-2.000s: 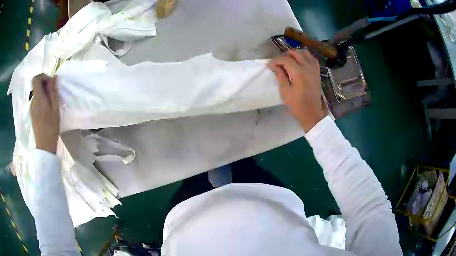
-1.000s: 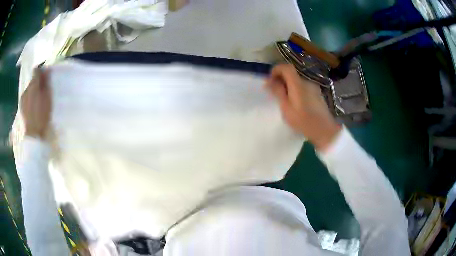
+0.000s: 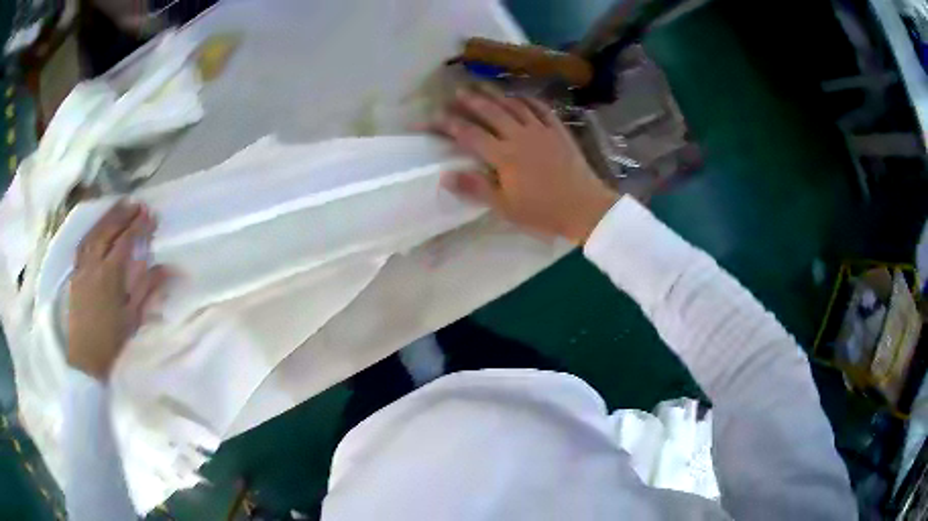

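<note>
A white garment piece point(image 3: 305, 219) lies stretched across the padded board, with a straight seam line along it. The board itself is hidden under the cloth. My left hand point(image 3: 110, 280) rests on the left end of the piece, fingers apart and slightly blurred. My right hand point(image 3: 514, 153) lies on the right end, fingers spread, palm down. The steam iron point(image 3: 529, 63), with brown handle and blue part, stands just beyond my right fingers; neither hand holds it.
The bundle of white pieces point(image 3: 153, 473) covers the table's left side. The ironing table point(image 3: 336, 61) has an off-white cover. The iron rest point(image 3: 641, 112) is at the right table edge. A yellow-tan lump point(image 3: 215, 57) lies at the far left. A yellow-framed holder point(image 3: 870, 326) stands at right.
The piece was held up between both hands, then spread toward me with the dark board showing; now it lies over the board. My hands have flattened onto it. The view has turned and shifted.
</note>
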